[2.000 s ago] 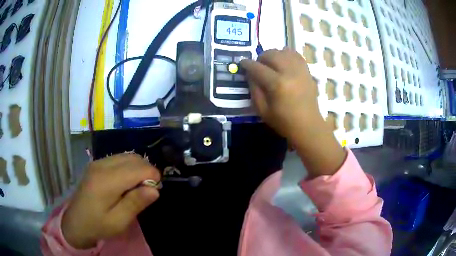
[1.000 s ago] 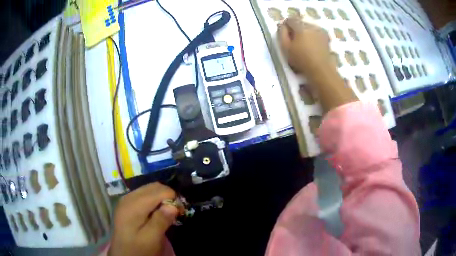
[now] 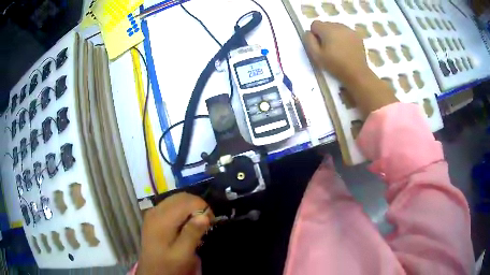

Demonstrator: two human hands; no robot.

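Note:
My left hand (image 3: 174, 231) is closed at the bottom, left of the test fixture, with a small pale connector (image 3: 200, 212) pinched between thumb and finger. The test fixture (image 3: 241, 175), a silver square frame with a round black centre and brass dot, is at the bench edge. The handheld digital meter (image 3: 261, 96) lies behind it with its display lit. My right hand (image 3: 338, 53) is over the right foam tray (image 3: 370, 41), fingers curled down at its left edge. Its fingertips are hidden, so I cannot tell if it holds a part.
The left foam tray (image 3: 102, 259) holds rows of black wired units, with tan empty pockets at its near end. Stacked trays (image 3: 103, 145) are beside it. A black strap (image 3: 203, 88) curves left of the meter. A yellow dot-sticker sheet (image 3: 115, 27) is at the back left. Another tray (image 3: 462, 48) is far right.
My right hand has moved from the meter's keys to the right tray. My left hand stays by the fixture with the connector. The view has shifted, showing more of the left tray.

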